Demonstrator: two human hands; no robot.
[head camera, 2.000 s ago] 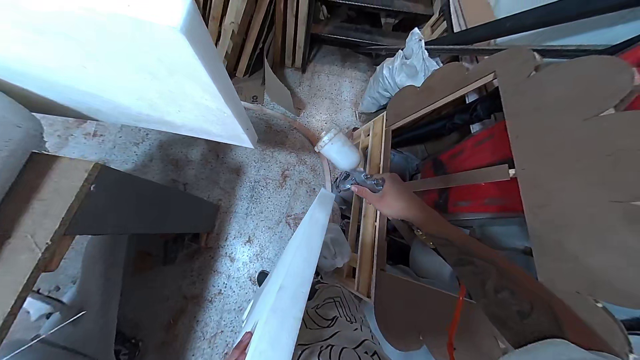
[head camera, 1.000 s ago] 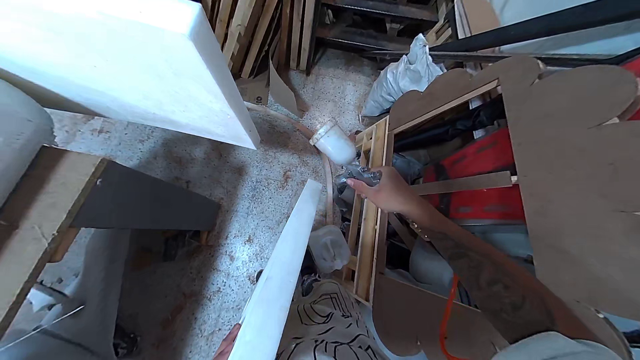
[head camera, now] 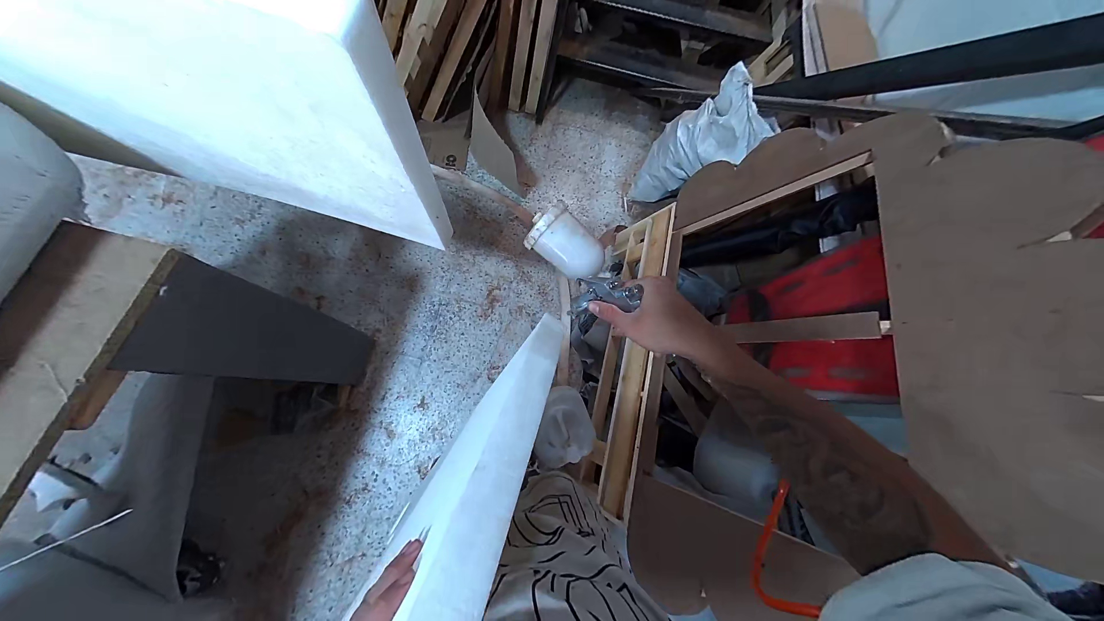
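My right hand [head camera: 660, 317] grips the handle of a metal spray gun [head camera: 604, 295], whose white cup [head camera: 567, 244] points up and left. The gun is at the upper tip of a long, tapering white panel [head camera: 483, 457]; whether they touch cannot be told. My left hand [head camera: 393, 585] is at the lower left of this panel, its fingers resting against the panel's side, with the rest of the hand cut off by the frame. The panel stands tilted in front of my patterned clothing.
A large white block [head camera: 216, 112] fills the upper left, above a grey-sided wooden piece [head camera: 233, 319]. At right stand a wooden frame [head camera: 634, 414] and scalloped brown board [head camera: 992, 328]. A white sack [head camera: 703, 142], a plastic container [head camera: 565, 427] and an orange hose [head camera: 768, 561] are nearby.
The white panel's upper tip has moved up and right in view since one second ago, closer to the spray gun. My right hand still holds the gun.
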